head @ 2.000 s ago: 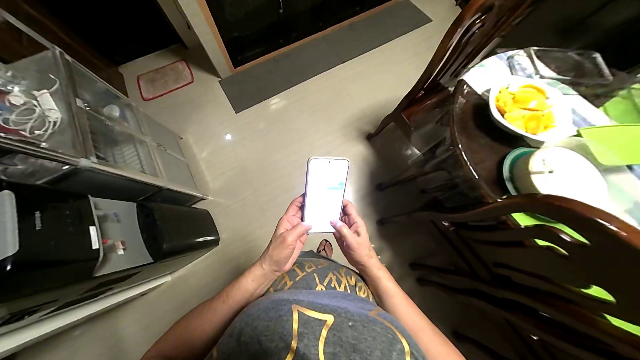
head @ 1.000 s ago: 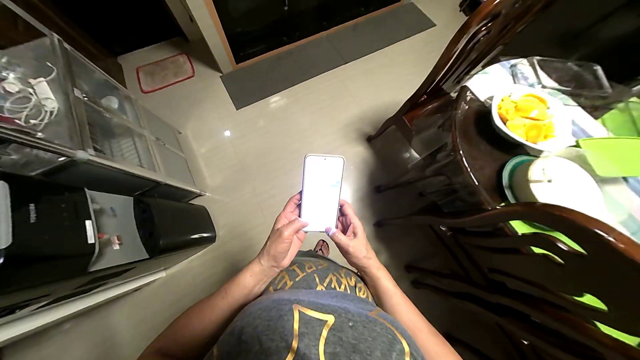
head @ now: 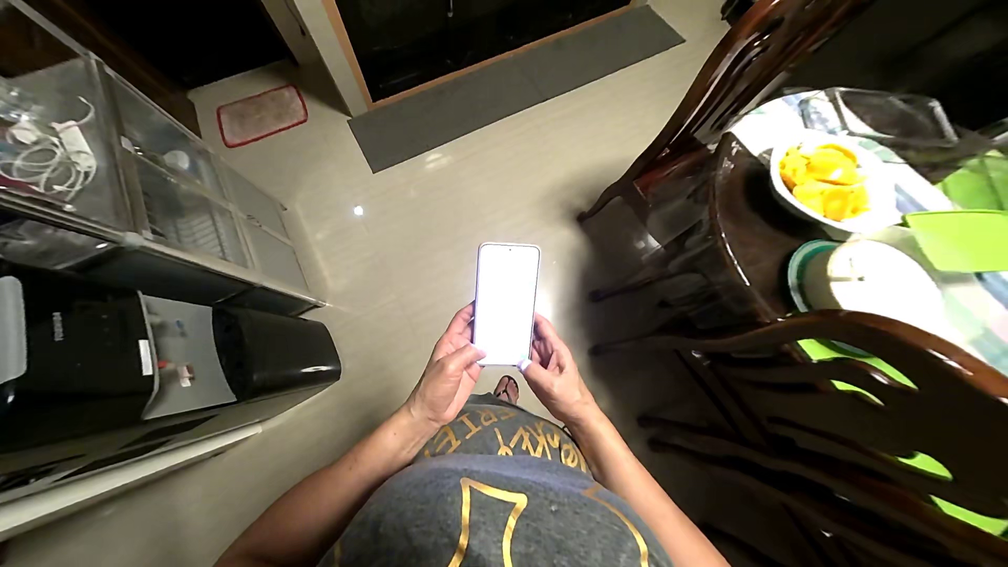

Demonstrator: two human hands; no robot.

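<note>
A smartphone with a glowing, nearly white screen is held upright in front of my body, above the tiled floor. My left hand grips its lower left side, with the thumb at the bottom left corner of the screen. Around the lower right side is my right hand, its thumb at the bottom right corner. The fingers behind the phone are partly hidden. Below the hands, a sandalled foot shows past my grey shirt.
At right, dark wooden chairs surround a table bearing a bowl of orange fruit pieces and a round white container. At left stand a glass-fronted cabinet and a black water dispenser. A red-edged mat and grey mat lie ahead.
The phone screen, which showed some greenish content two seconds ago, is now almost plain white. Both hands keep their hold on the phone.
</note>
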